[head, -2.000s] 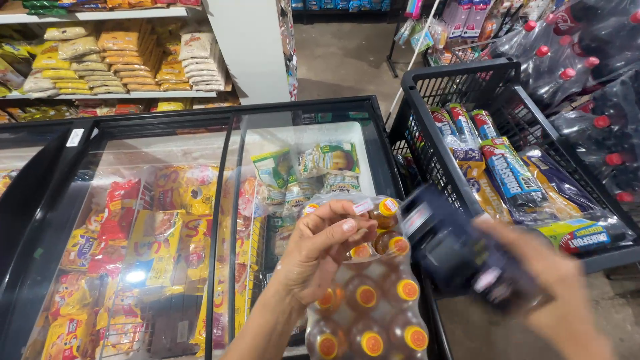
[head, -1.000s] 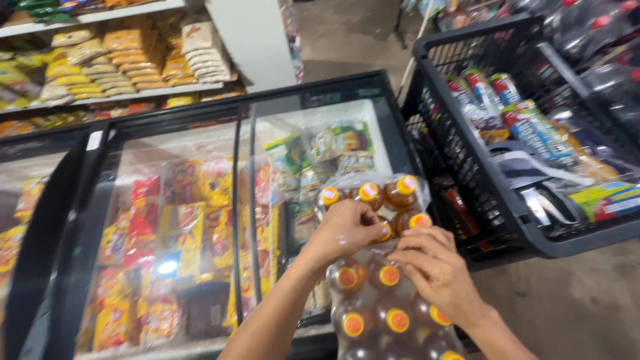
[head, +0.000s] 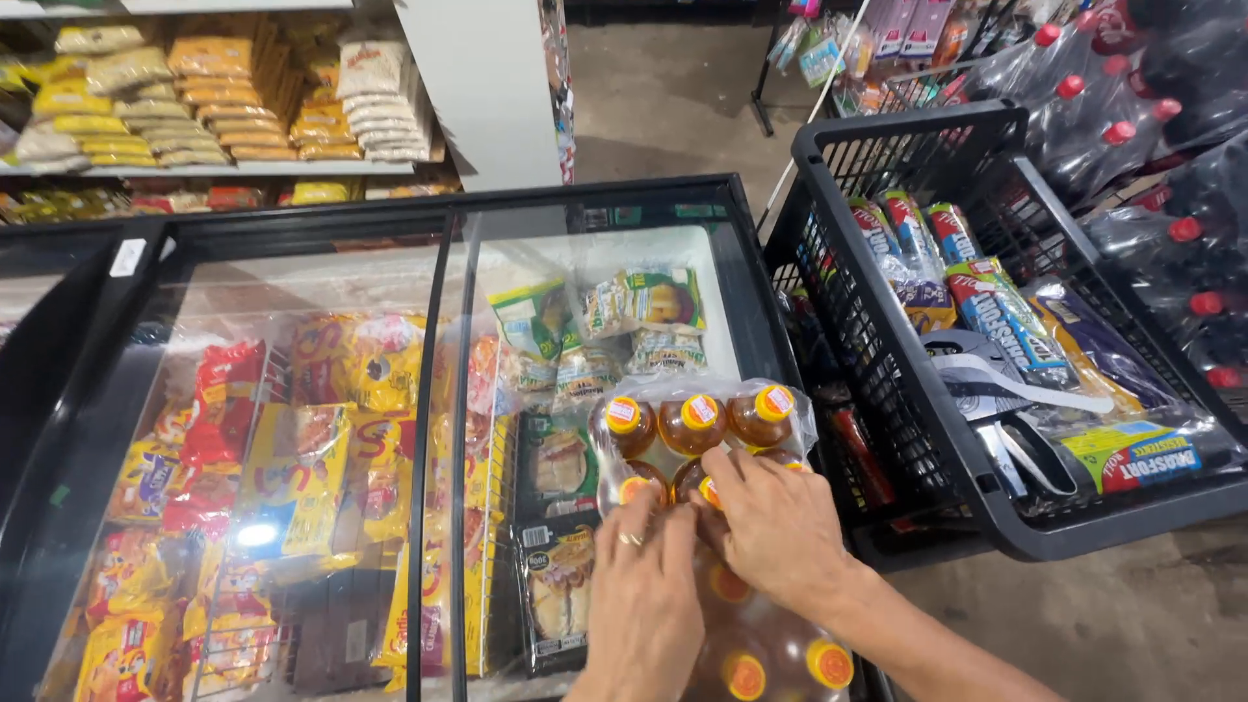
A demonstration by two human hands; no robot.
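A shrink-wrapped pack of brown bottles with orange-yellow caps [head: 694, 419] rests on the right end of the chest freezer's glass top. My left hand [head: 645, 585] and my right hand [head: 775, 522] are side by side on the pack, fingers bent at the plastic film between the bottle caps. Their fingertips are partly hidden, so a firm hold on the film cannot be told. A label gun with black and white parts [head: 985, 375] lies in the black shopping basket [head: 892, 390], right of my right hand, on packaged rolls [head: 1004, 312].
The chest freezer [head: 444, 322] holds yellow and red food packets [head: 292, 478] and green bags [head: 531, 322]. Behind it stands a shelf with stacked bags [head: 234, 88]. Wrapped dark bottles with red caps [head: 1111, 107] stand beyond the basket at right.
The dark object that my right hand held two seconds ago now lies in the basket. My right hand has moved left onto the bottle pack, and my left hand has come down onto it.
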